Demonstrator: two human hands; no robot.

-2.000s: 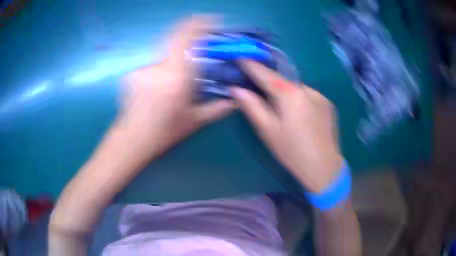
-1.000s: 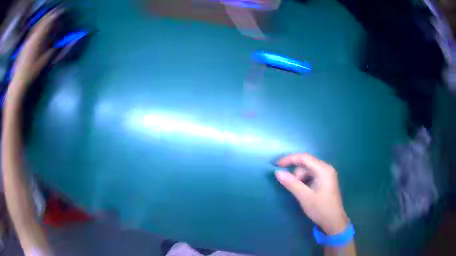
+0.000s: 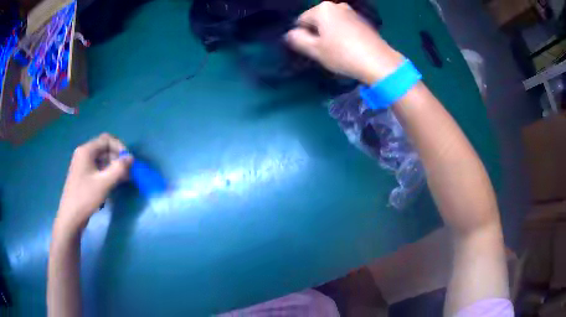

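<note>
My left hand [image 3: 93, 179] holds a blue battery [image 3: 148, 178] by one end, above the green table at the left. My right hand [image 3: 335, 40] is at the dark pile of black housings [image 3: 248, 25] at the far side. Its fingers are curled, and a blurred black housing [image 3: 270, 65] shows just below them. Whether the fingers grip it cannot be told.
An open cardboard box [image 3: 74, 93] of blue batteries with red and white wires stands at the far left. A crinkled clear plastic bag [image 3: 385, 139] lies right of centre. A small black part [image 3: 431, 48] lies near the table's right edge. Cartons [image 3: 546, 155] stand beyond.
The view has swung to the right. My left hand has left the housings at the left and now holds a blue battery. My right hand has moved from the near table to the far dark pile.
</note>
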